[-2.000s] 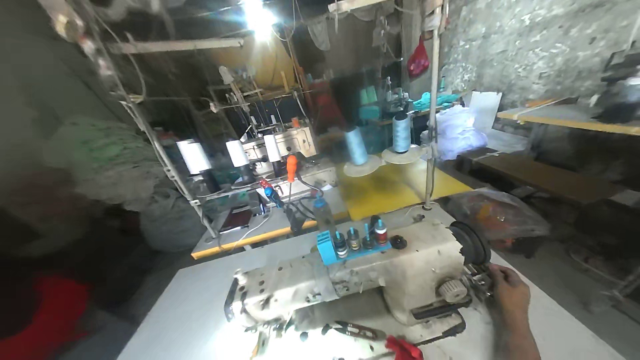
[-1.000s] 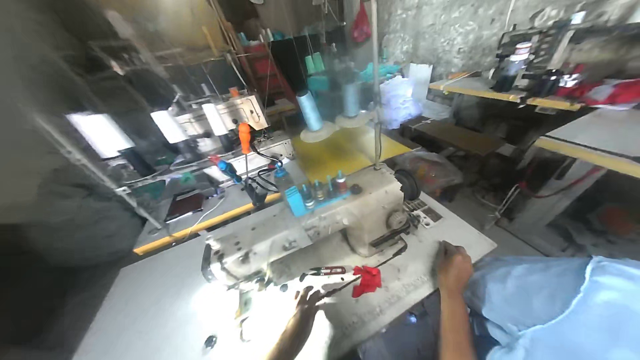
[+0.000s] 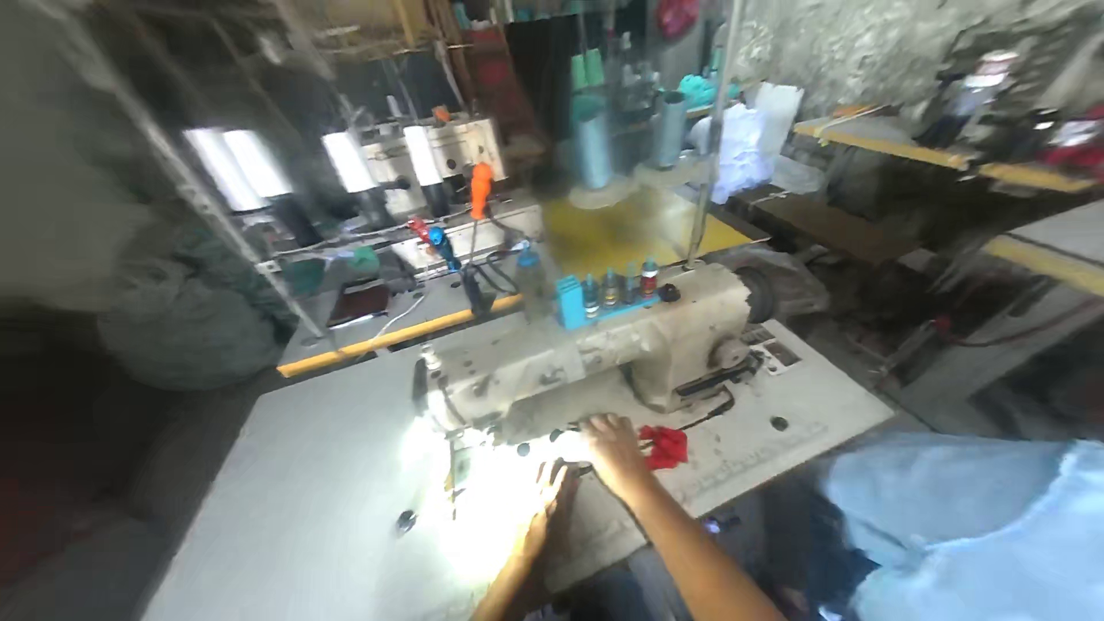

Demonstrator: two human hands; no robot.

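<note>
Both hands are over the bed of an industrial sewing machine [image 3: 569,358], in front of its arm. My right hand [image 3: 612,448] reaches in beneath the arm, its fingers bent over a small dark item; whether it grips this is unclear. Just left and nearer, my left hand [image 3: 543,509] lies in the bright lamp glare near the needle area, fingers extended; glare hides what it touches. A red cloth scrap [image 3: 664,447] lies right of my right hand. On top of the machine, a blue holder [image 3: 571,302] carries several small bobbins or bottles.
The white table [image 3: 319,483] extends left and right of the machine. Behind it stand another sewing machine, white thread cones [image 3: 345,162], an orange-handled tool [image 3: 481,190] and a yellow board [image 3: 604,226]. Light blue fabric [image 3: 975,526] is at the lower right; other worktables stand at the right.
My right hand has moved from the handwheel side, over the table's right part, to beside my left hand under the machine arm. My left hand was out of view two seconds ago. The view has shifted.
</note>
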